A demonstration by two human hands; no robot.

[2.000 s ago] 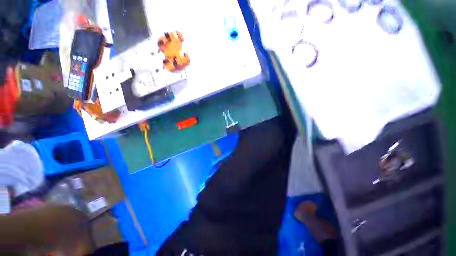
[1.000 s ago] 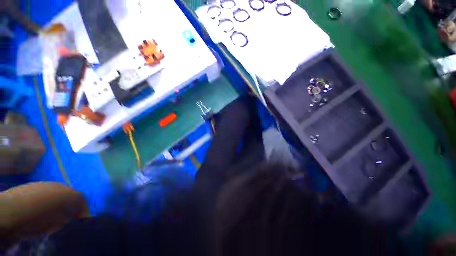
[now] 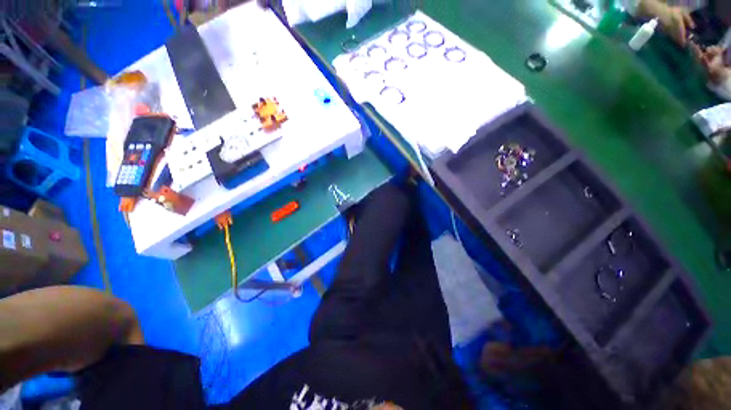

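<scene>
Several thin dark rings lie on a white sheet (image 3: 473, 100) on the green bench. A dark grey tray (image 3: 553, 180) at the bench's near edge holds a cluster of shiny small parts (image 3: 513, 162) and a few loose rings. An orange-copper jig (image 3: 269, 114) stands on a pale plate (image 3: 192, 160) on the white table, near a black block (image 3: 239, 168). My left arm shows at the lower left, its hand out of view. Skin at the lower right edge may be my right arm; no right hand is discernible. A tiny skin-coloured patch at the bottom edge is unclear.
A handheld controller (image 3: 143, 156) lies at the white table's left end. The lower green shelf (image 3: 252, 240) holds an orange-red block (image 3: 284, 211) and a binder clip (image 3: 340, 196). A yellow cable (image 3: 232, 256) hangs down. Another person's hands (image 3: 669, 20) show at the top right.
The view has swung and drawn back, so more of the tray and bench shows. My left arm remains at the lower left. The jig and ring sheet look unmoved on their surfaces.
</scene>
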